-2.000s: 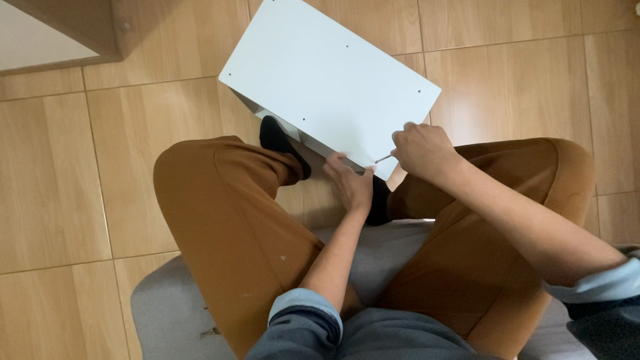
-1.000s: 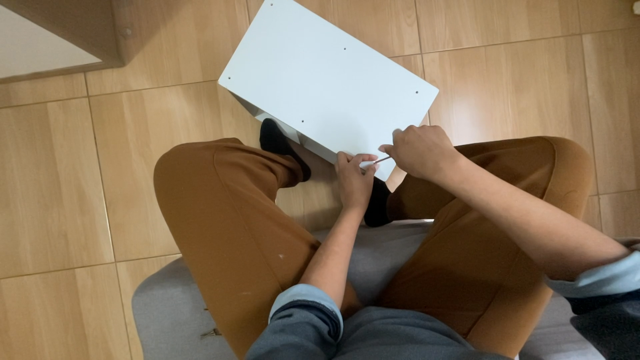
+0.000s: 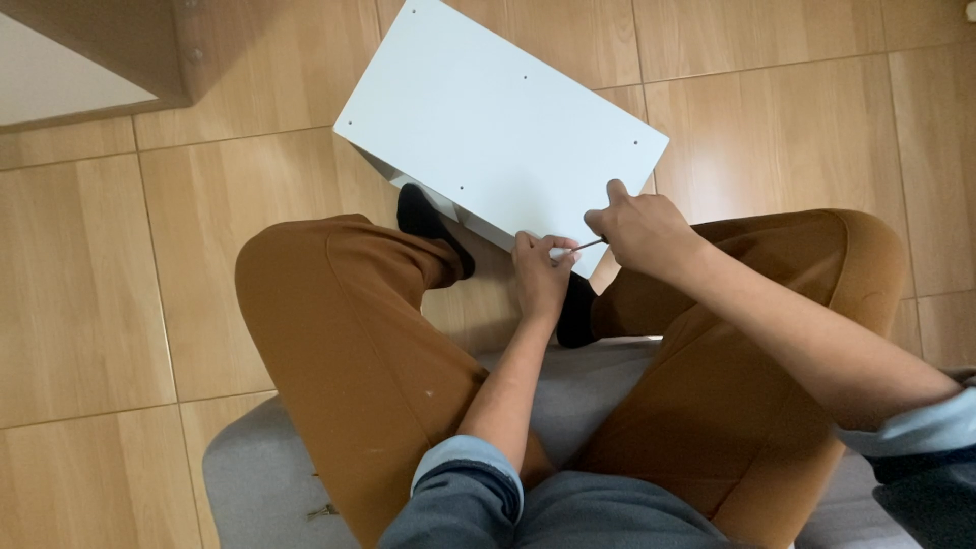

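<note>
A white rectangular furniture unit (image 3: 488, 114) stands on the floor in front of me, its top panel marked by several small dark holes or screw heads. My right hand (image 3: 640, 225) is closed around a screwdriver (image 3: 591, 244), whose thin shaft points left toward my other fingertips. At the panel's near corner, the thumb and fingers of my left hand (image 3: 543, 271) meet around the screwdriver's tip; whether a small screw is pinched there cannot be told. The screwdriver's handle is mostly hidden in my right hand.
My feet in black socks (image 3: 431, 225) flank the near edge of the unit. Beneath me is a grey upholstered seat (image 3: 252, 465), with small metal pieces (image 3: 323, 511) lying on it at the left. A brown and white piece of furniture (image 3: 84, 69) stands at upper left on the wood-look tiled floor (image 3: 76, 290).
The fingertips of my left hand have come together around the screwdriver's tip, where two seconds ago the tip was bare at the panel. The white unit has stayed in place.
</note>
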